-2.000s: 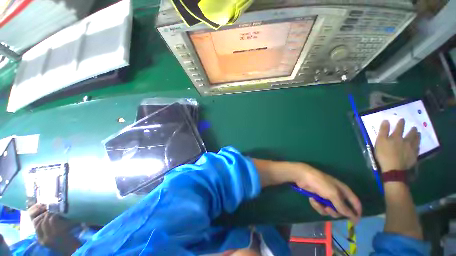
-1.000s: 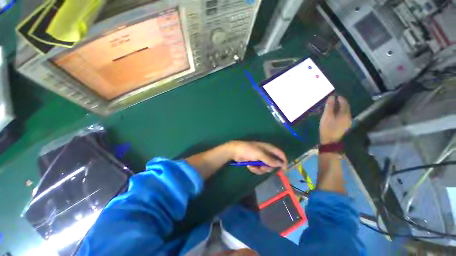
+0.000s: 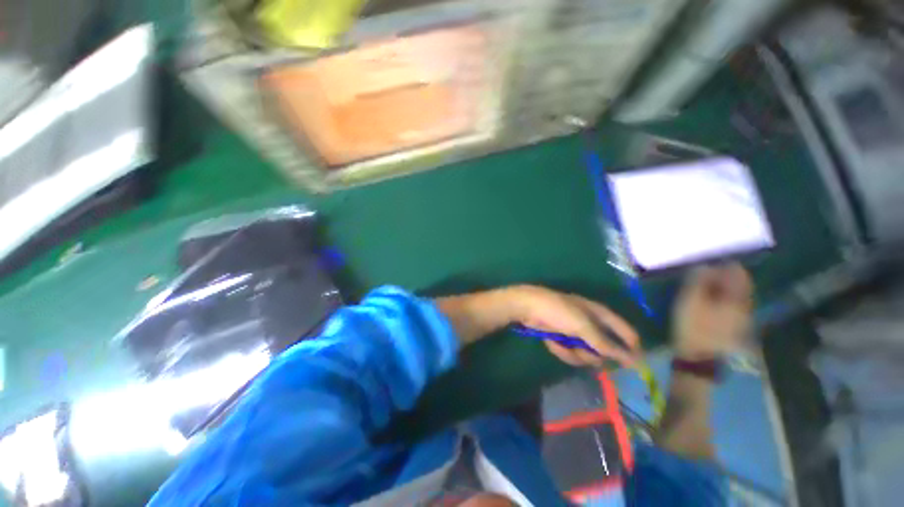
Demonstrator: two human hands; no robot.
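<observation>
The view is blurred. A tablet [image 3: 691, 215] with a bright white screen lies on the green bench at the right. A blue cable [image 3: 605, 203] with a whitish section runs along its left edge. My right hand [image 3: 716, 315] is blurred just in front of the tablet's near edge; its fingers cannot be made out. My left hand [image 3: 575, 322] is near the bench's front edge and holds a thin blue pen [image 3: 555, 338].
A big beige test instrument [image 3: 550, 84] with an orange screen stands behind. Bagged dark tablets [image 3: 238, 297] lie left. A ribbed pale panel [image 3: 74, 129] is far left. A metal post [image 3: 684, 59] and grey cabinets [image 3: 872, 109] stand right. A red-framed rack [image 3: 585, 436] is below.
The camera view has turned. My right hand, on the tablet's screen two seconds ago, is now off it at the near edge. My left hand still holds the pen.
</observation>
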